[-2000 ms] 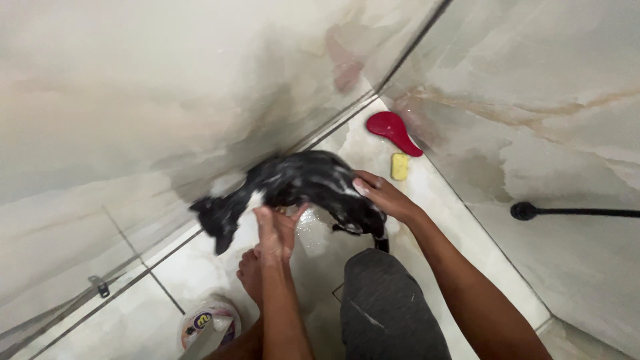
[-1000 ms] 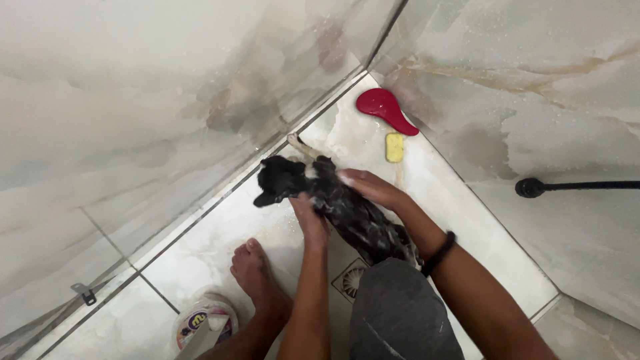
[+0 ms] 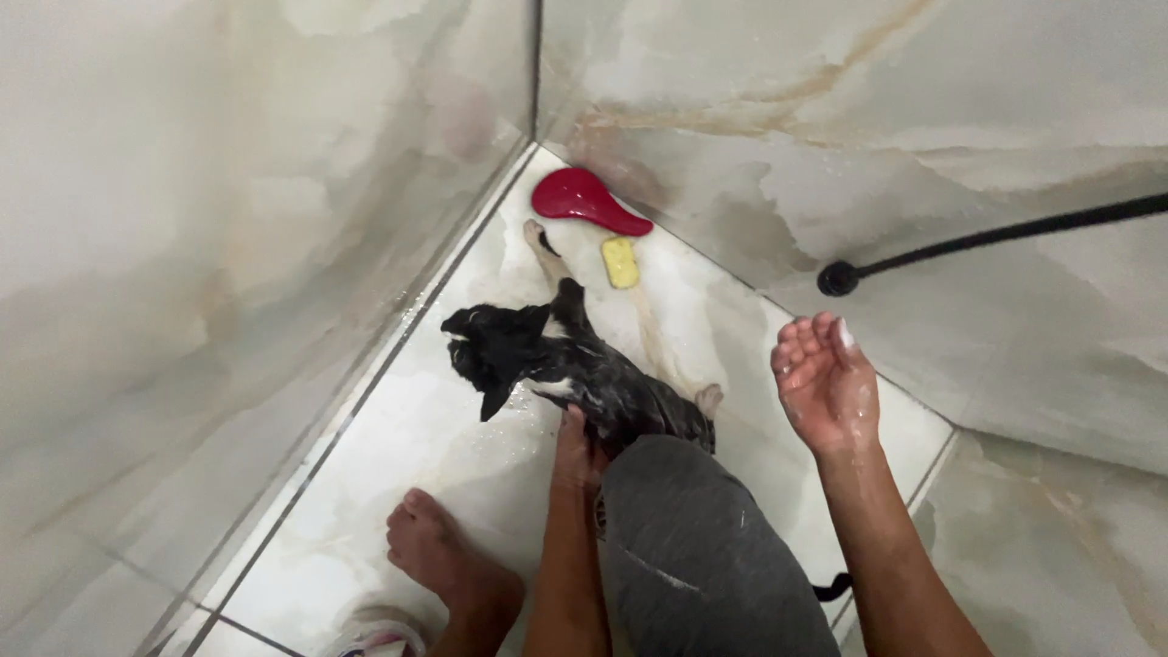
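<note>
A wet black and white cat (image 3: 620, 383) with some lather on its coat stretches across the pale floor, its head to the left and one front leg reaching toward the corner. Against the underside of its body is my left hand (image 3: 577, 447), the fingers partly hidden beneath the cat. My right hand (image 3: 826, 383) is raised to the right, away from the cat, palm up with nothing in it and white foam on a fingertip. A yellow bar of soap (image 3: 620, 263) and a red hairbrush (image 3: 584, 199) lie beyond the cat, near the corner.
Marbled walls (image 3: 912, 182) meet at the corner. A black hose (image 3: 1004, 235) runs from a round wall fitting at the right. My bare foot (image 3: 447, 547) and grey-clad knee (image 3: 703, 547) are below. Part of a round container (image 3: 379, 639) shows at the bottom edge, and a floor drain is mostly hidden.
My right hand has left the cat's back and moved to the right. The cat's head has turned, and my left hand now sits further back along its body.
</note>
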